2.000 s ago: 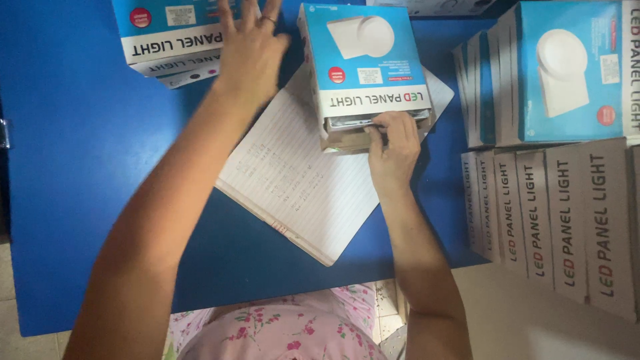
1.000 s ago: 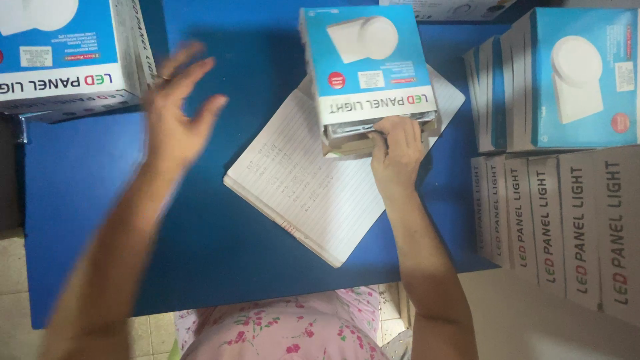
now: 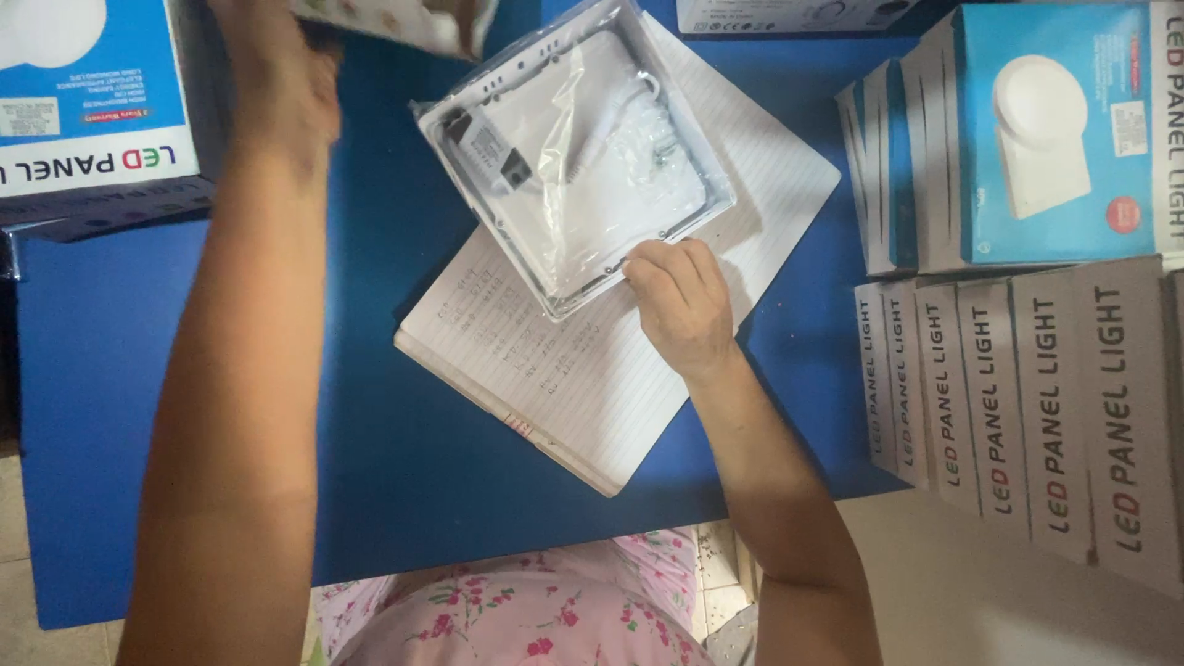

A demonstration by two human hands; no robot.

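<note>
A square white LED panel light (image 3: 573,157) in clear plastic wrap lies tilted over an open lined notebook (image 3: 592,407) with handwriting. My right hand (image 3: 680,301) grips the panel's lower right edge between thumb and fingers. At the top left, my left hand (image 3: 287,83) is partly out of frame and blurred; its fingers cannot be made out. Beside it, at the top edge, is part of a cardboard box (image 3: 407,23), cut off by the frame. Whether my left hand holds that box is not plain.
A blue LED panel light box (image 3: 92,102) stands at the left. More blue boxes (image 3: 1054,222) are stacked at the right, above a row of upright white boxes (image 3: 990,398). Another box (image 3: 795,14) sits at the top edge of the blue table (image 3: 407,481).
The wrapped panel is now out in view over the notebook, where the blue box was. My right hand has shifted from the box's opening to the panel's edge. My left hand has moved up.
</note>
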